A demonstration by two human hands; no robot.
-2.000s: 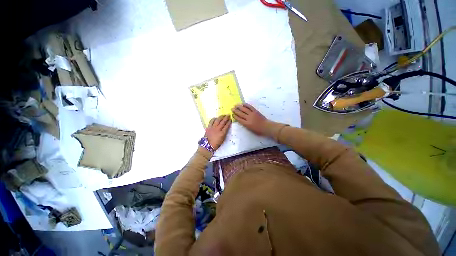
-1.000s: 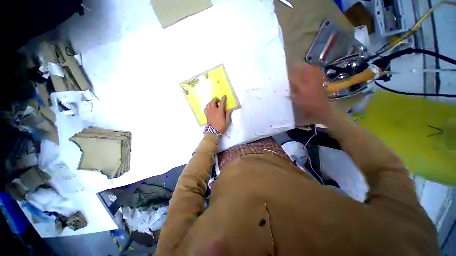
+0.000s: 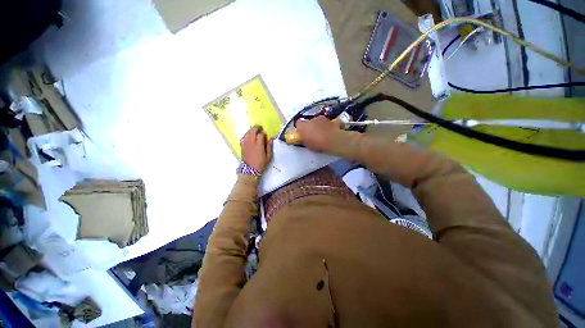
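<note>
The yellow pressing template lies flat near the middle of the white table cover, with thin beige edges of a pocket piece showing around it. My left hand rests on the template's lower part near its near edge, fingers bent. My right hand grips the orange-tan handle of the steam iron. The iron's pointed tip faces left, close to the template's right edge. Whether it touches the piece is hard to tell. Its near side is partly covered by my hand.
A stack of beige pocket pieces stands at left. Another beige piece lies at the top edge. The iron rest sits on the brown sheet. A black hose and yellow line run right over a large yellow sheet.
My right hand left the template, reached right, took the iron and brought it beside the template. My left hand stays on the template. The view has shifted, so table items appear further left.
</note>
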